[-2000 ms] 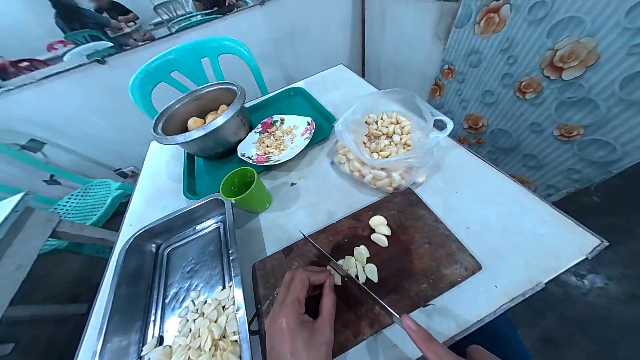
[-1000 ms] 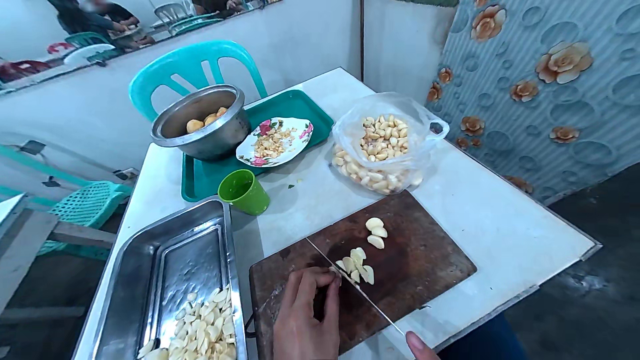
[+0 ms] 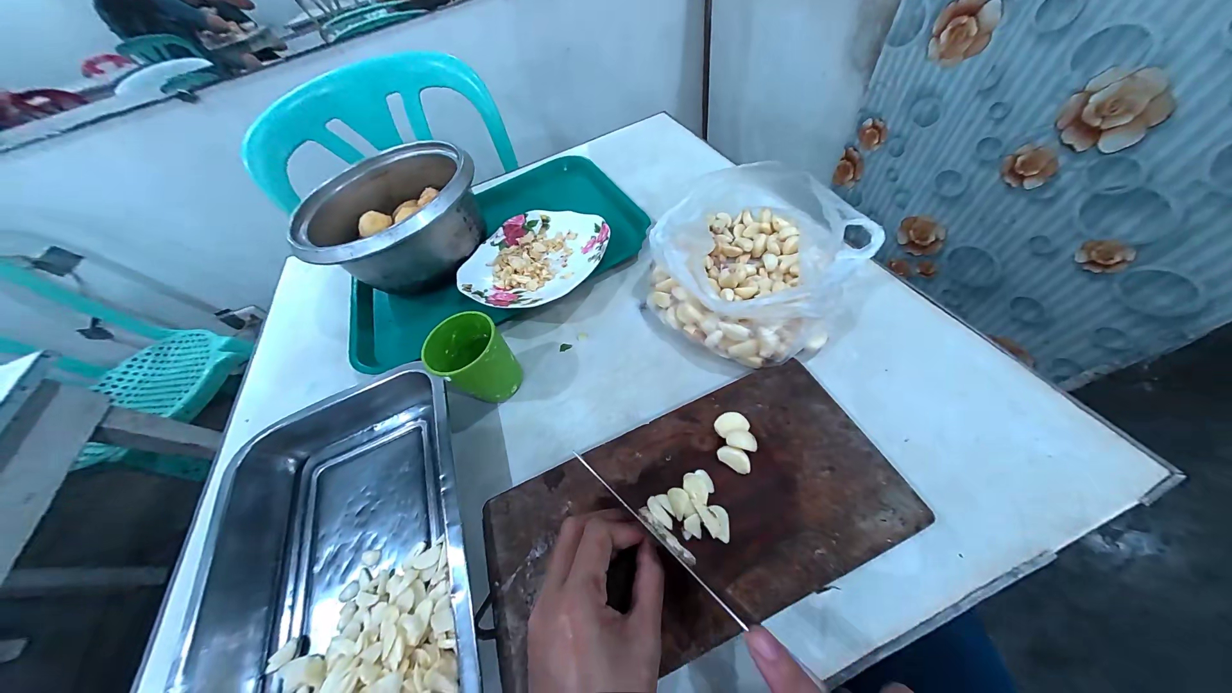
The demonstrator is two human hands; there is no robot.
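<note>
My left hand (image 3: 599, 602) rests on the dark wooden cutting board (image 3: 828, 500), its curled fingertips against the knife blade; whatever lies under them is hidden. In my right hand (image 3: 782, 662), mostly below the frame's edge, is the kitchen knife (image 3: 664, 539), its blade slanting across the board with garlic bits along it. Sliced garlic (image 3: 691, 502) lies just right of the blade. Beyond the slices are a few whole peeled cloves (image 3: 733, 443). A steel tray (image 3: 332, 472) on the left holds a heap of garlic slices (image 3: 395, 626). A clear plastic bag (image 3: 770, 192) of peeled cloves stands behind the board.
A green plastic cup (image 3: 474, 358) stands behind the steel tray. Farther back, a green serving tray (image 3: 597, 192) carries a metal pot (image 3: 385, 221) of rounded tan items and a floral plate (image 3: 534, 260) with pale scraps. Plastic chairs (image 3: 385, 87) stand beyond and left of the table.
Since two seconds ago, the knife and my right hand have shifted slightly, with less of that hand in view. My left hand stays at the blade.
</note>
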